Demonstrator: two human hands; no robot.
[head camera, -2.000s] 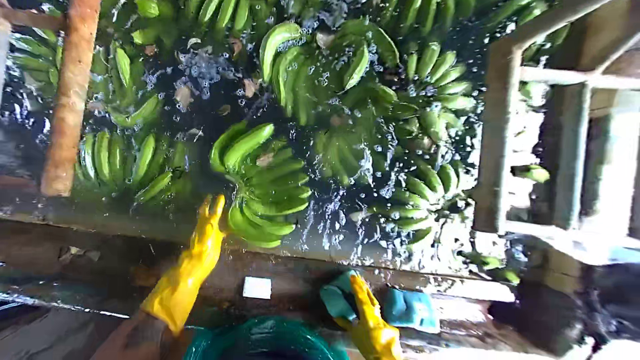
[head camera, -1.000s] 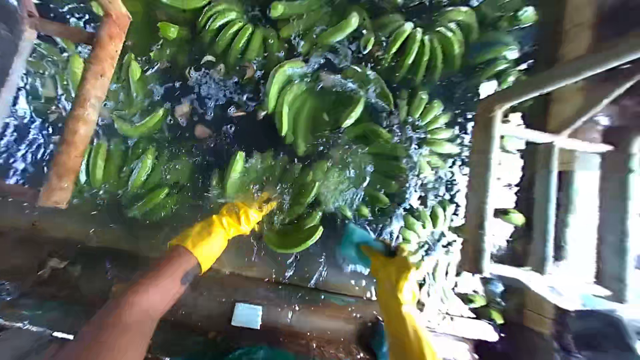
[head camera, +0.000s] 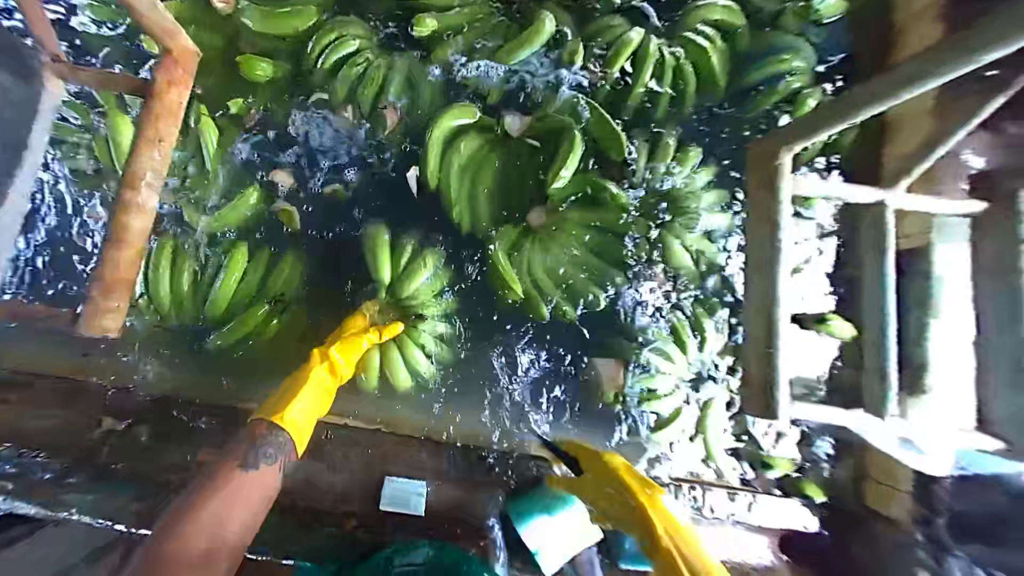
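My left hand (head camera: 340, 352), in a yellow rubber glove, grips the crown of a hand of green bananas (head camera: 412, 320) in the water near the tank's front edge. My right hand (head camera: 596, 480), gloved the same way, holds a dark, thin tool, perhaps a knife (head camera: 558, 454), above the front ledge. Just below that hand lies a teal and white cloth or sponge (head camera: 552, 524). Larger banana clusters (head camera: 496, 168) float beyond my left hand, and another cluster (head camera: 220, 280) lies to its left.
A rusty metal post (head camera: 144, 184) rises at the left, a pale metal frame (head camera: 768, 280) at the right. Along the front runs the tank's ledge (head camera: 336, 440) with a small white block (head camera: 403, 496) on it. A green rounded container (head camera: 416, 560) shows at the bottom edge.
The right hand has drawn back from the water to the ledge; the teal thing it held a second ago is out of its grip, and a dark tool is in it. My left hand now grips a banana crown.
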